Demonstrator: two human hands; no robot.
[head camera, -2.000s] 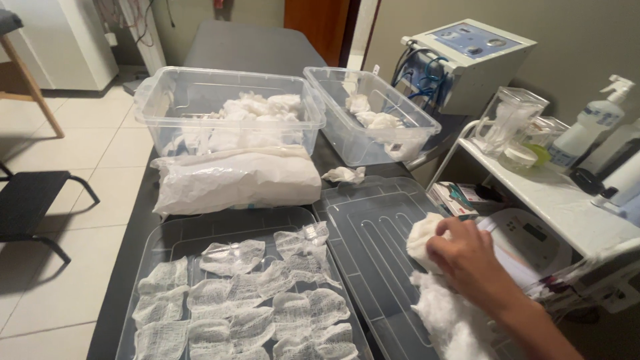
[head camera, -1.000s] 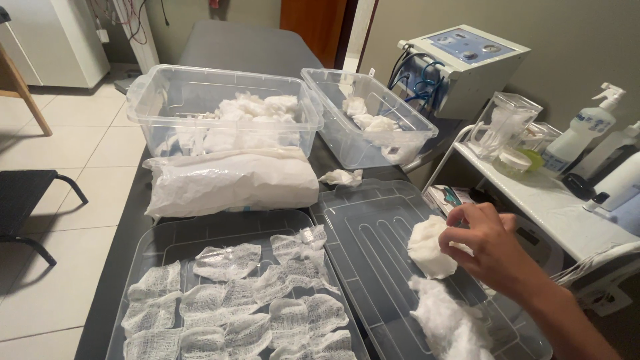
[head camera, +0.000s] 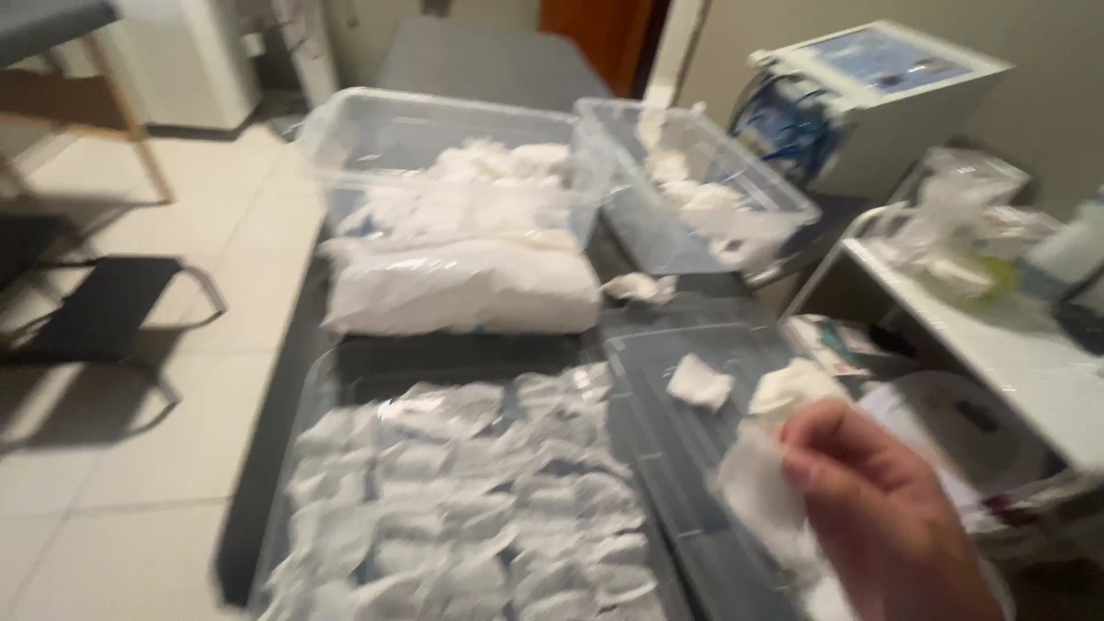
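My right hand (head camera: 871, 492) pinches a small white piece of cotton (head camera: 759, 474) between thumb and fingers, above the right plastic lid (head camera: 681, 483). Just beyond the fingers lies a cotton wad (head camera: 793, 388), and a small separate cotton piece (head camera: 700, 382) rests to its left on the lid. More white cotton is partly hidden under my hand. Rows of gauze pieces (head camera: 448, 509) cover the left plastic lid (head camera: 323, 379). My left hand is out of view. The picture is blurred.
Behind the lids lie a plastic-wrapped white roll (head camera: 466, 289) and a small cotton scrap (head camera: 640, 287). Two clear bins (head camera: 448, 108), (head camera: 716, 155) hold white cotton or gauze. A white trolley (head camera: 983, 362) with bottles and jars stands right, near a boxy device (head camera: 906, 103). A black stool (head camera: 95, 310) is at left.
A small cotton piece now lies on the right lid, left of the wad, where none lay before. My right hand has come away from the wad and now holds a thin piece.
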